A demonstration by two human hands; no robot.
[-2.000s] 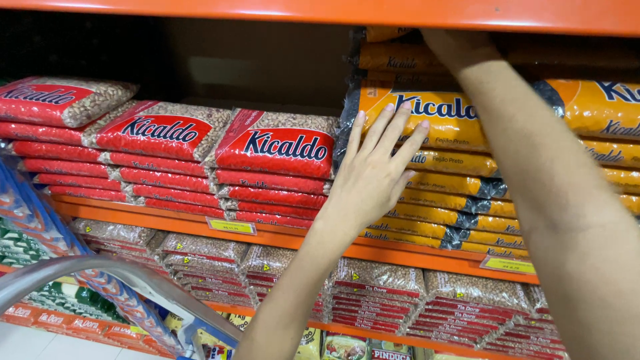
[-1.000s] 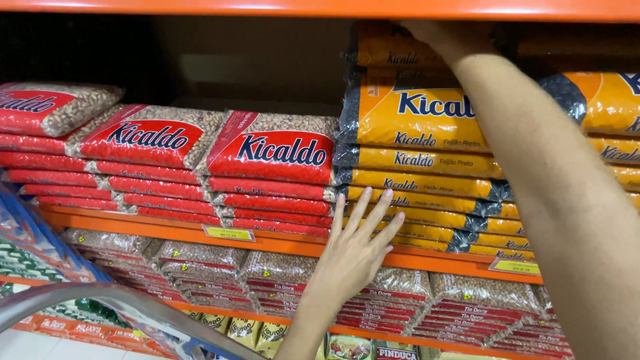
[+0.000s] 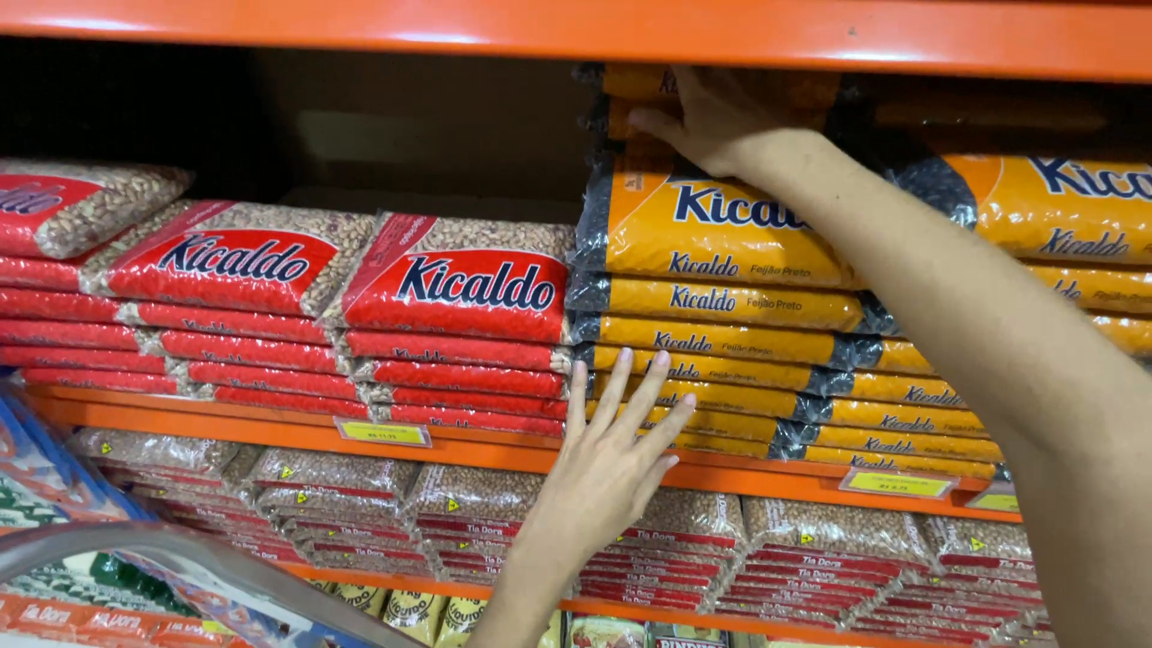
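A stack of orange Kicaldo black bean bags [image 3: 729,225] stands on the upper orange shelf. My left hand [image 3: 612,450] rests with spread fingers against the front of the stack's lower bags, holding nothing. Higher up, my right hand [image 3: 711,117] reaches in under the shelf above, against orange bags [image 3: 630,94] at the back or top of the stack. Its fingers are partly hidden, so its grip cannot be told. Red Kicaldo bean bags [image 3: 459,279] lie in stacks to the left of the orange ones.
An orange shelf edge [image 3: 540,36] crosses the top. Below, Tia Dora bags [image 3: 468,495] fill another shelf. A grey curved bar [image 3: 180,549] is at lower left, near blue packaging [image 3: 54,459]. More orange bags [image 3: 1062,198] sit at right. Yellow price tags [image 3: 382,432] hang on the shelf edge.
My left hand has moved down from the upper orange bags to the lower part of the stack. My right hand stays high, at the bags under the upper shelf.
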